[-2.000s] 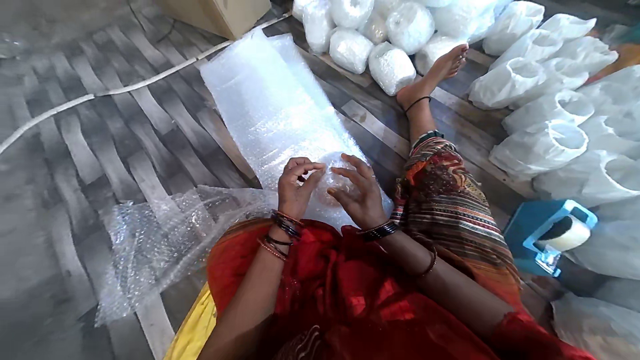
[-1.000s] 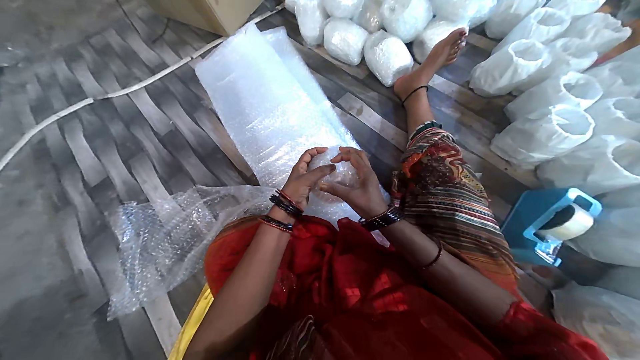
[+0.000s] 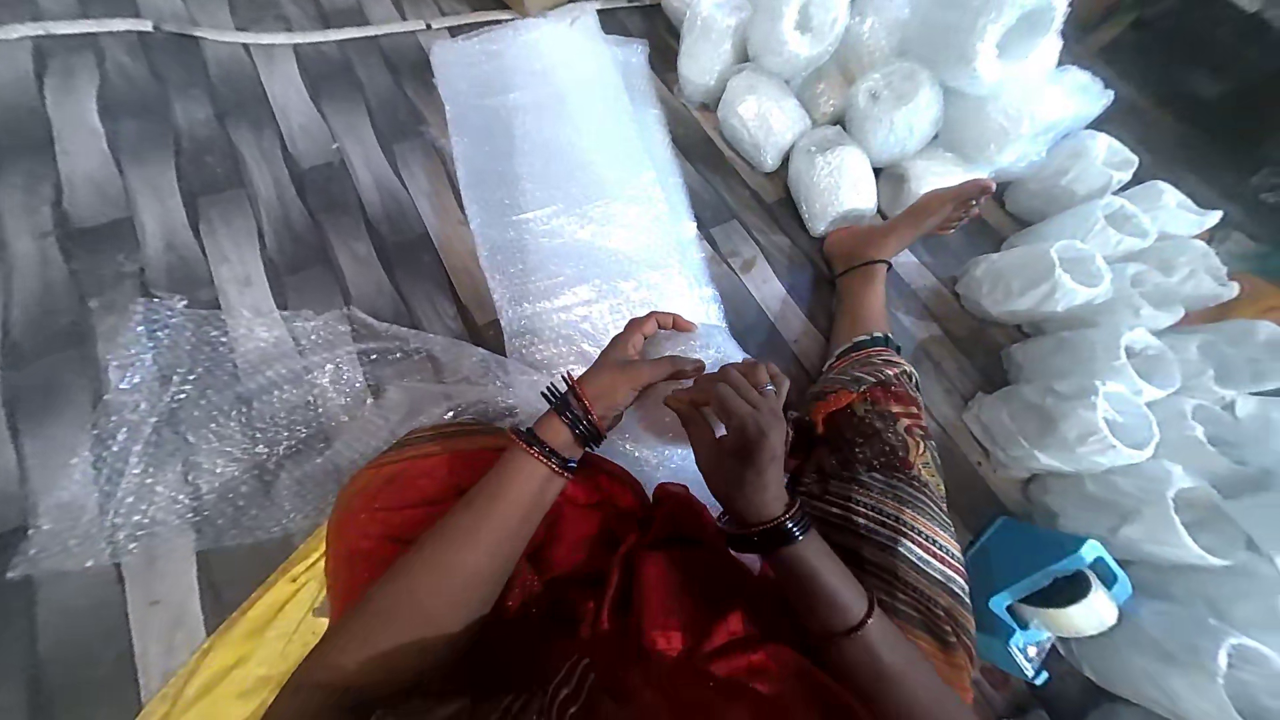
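A rounded object wrapped in bubble wrap (image 3: 690,345) sits between my hands, above my lap. My left hand (image 3: 645,370) holds it from the left, fingers curved over its far side and the thumb across it. My right hand (image 3: 735,415) is at its near right side, with thumb and fingertips pinched together; whether they grip an edge of the wrap or tape cannot be told. Beneath and beyond lies a folded stack of bubble wrap sheets (image 3: 570,190) on the floor. A loose, clear bubble wrap sheet (image 3: 250,430) spreads out at the left.
Several wrapped bundles (image 3: 832,180) are heaped beyond my outstretched foot (image 3: 905,225). Rows of white, open-mouthed wrapped items (image 3: 1065,425) stand at the right. A blue tape dispenser (image 3: 1010,570) with a tape roll (image 3: 1075,605) is beside my knee. A pale cable (image 3: 300,35) crosses the floor.
My right hand has turned, its back now upward and its fingers pinched, where it cupped the wrapped object before. My left hand stays on the object. The view has shifted somewhat.
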